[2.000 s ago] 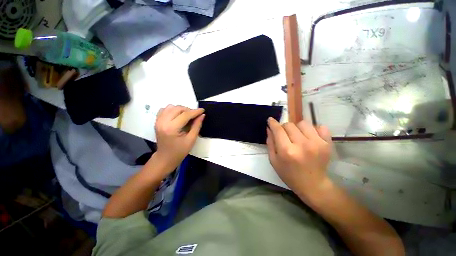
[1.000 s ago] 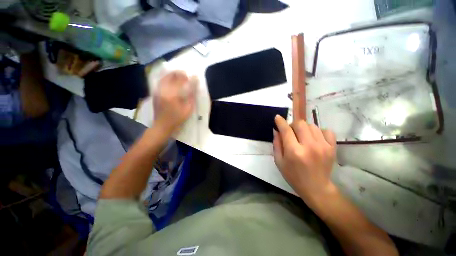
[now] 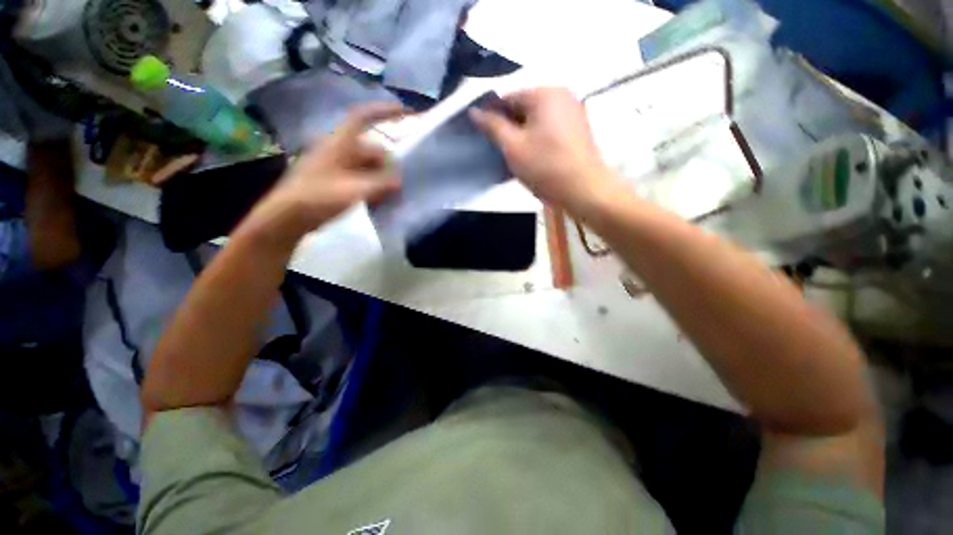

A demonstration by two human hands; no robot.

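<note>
My left hand (image 3: 350, 172) and my right hand (image 3: 549, 141) hold a grey-blue fabric piece (image 3: 455, 157) between them, raised over the table and blurred by motion. My right fingers pinch its upper right corner; my left fingers are at its left edge. A black fabric piece (image 3: 475, 240) lies flat on the table just below it. The reddish-brown strip (image 3: 557, 247) lies to its right. The clear template (image 3: 669, 131) with dark brown edging lies beyond my right wrist, partly hidden by my arm.
A black piece pile (image 3: 199, 202) lies at the left table edge, beside a green-capped bottle (image 3: 209, 115). Grey-blue cut pieces (image 3: 423, 47) are heaped at the back. The sewing machine head (image 3: 846, 193) is at the right. Another person's arm (image 3: 50, 199) shows at far left.
Both hands have moved up and now hold a grey-blue piece above the table. My right hand has left the lower black piece. The view has shifted, bringing the machine head into sight.
</note>
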